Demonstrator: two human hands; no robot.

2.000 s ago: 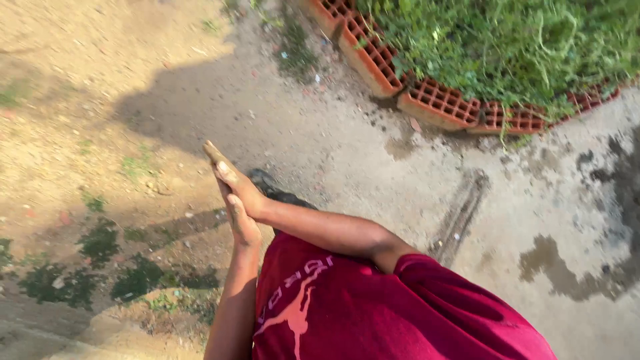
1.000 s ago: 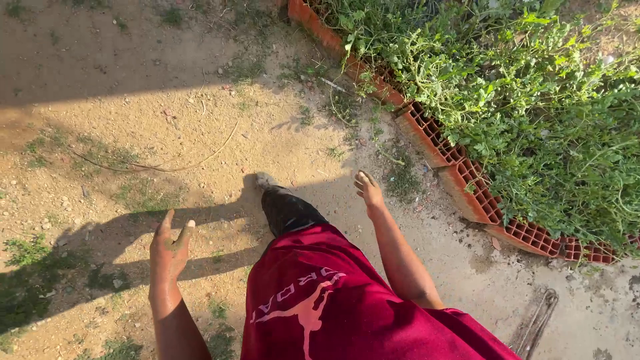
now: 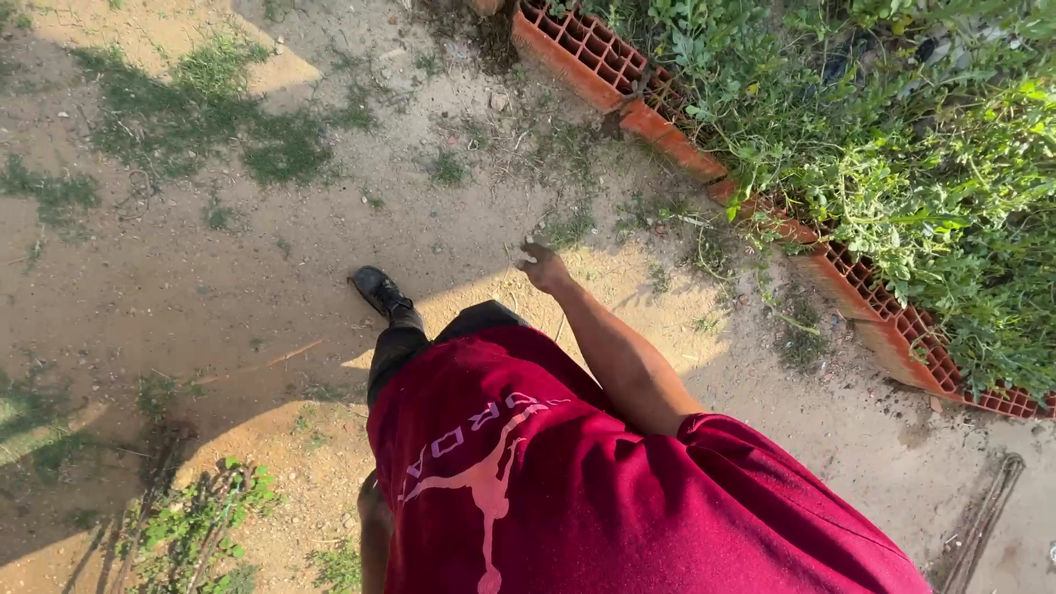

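Observation:
My right hand (image 3: 543, 268) hangs out in front of the right side of my dark red T-shirt (image 3: 627, 495), over the dirt ground, with its fingers loosely bent and apart. Nothing shows in it. Part of my left arm (image 3: 375, 536) is visible beside the shirt's left edge at the bottom; the left hand itself is hidden from sight. Beyond the shirt, one foot in a black shoe (image 3: 379, 290) is on the ground.
Hollow red bricks (image 3: 874, 305) edge a bed of green plants (image 3: 850, 157) at the upper right. A low leafy plant (image 3: 202, 520) grows at the lower left. A long, thin object (image 3: 982, 528) lies on the ground at the lower right. Grass patches (image 3: 206, 115) dot the upper left.
My hands were pressed together two seconds ago and apart one second ago. The left hand has since gone out of sight beside the shirt. The view has moved along the brick edging.

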